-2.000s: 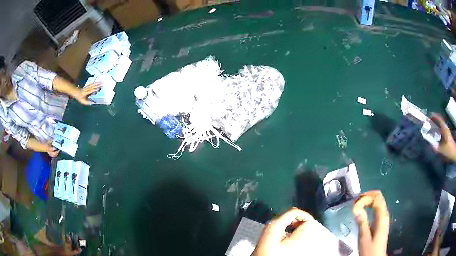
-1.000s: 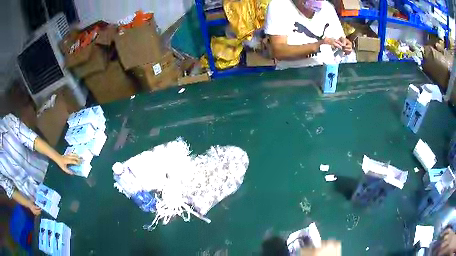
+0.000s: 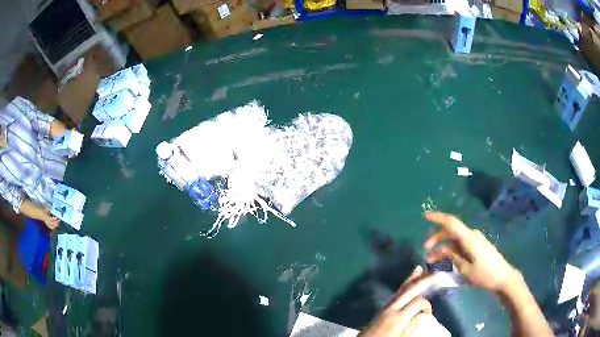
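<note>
My left hand (image 3: 406,311), bare, is at the bottom edge, partly cut off, with its fingers along a white-flapped retail box (image 3: 445,282). The box is mostly hidden by my hands, and its mouth looks dark. My right hand (image 3: 470,253) is above and beside the box with fingers spread; nothing shows in it. A white printed leaflet (image 3: 319,327) lies at the near table edge, left of my left hand, cut off by the frame.
White cords (image 3: 247,207), a speckled accessory bag (image 3: 309,155) and a water bottle (image 3: 181,168) lie mid-table. Closed boxes (image 3: 77,262) stand at left, near a person in a striped shirt (image 3: 29,148). Open boxes (image 3: 526,191) stand at right; one light-blue box (image 3: 464,33) stands far off.
The view has tipped back down after looking up. My right hand has come up over the box with fingers spread. The person at left has lifted a box from beside the stack.
</note>
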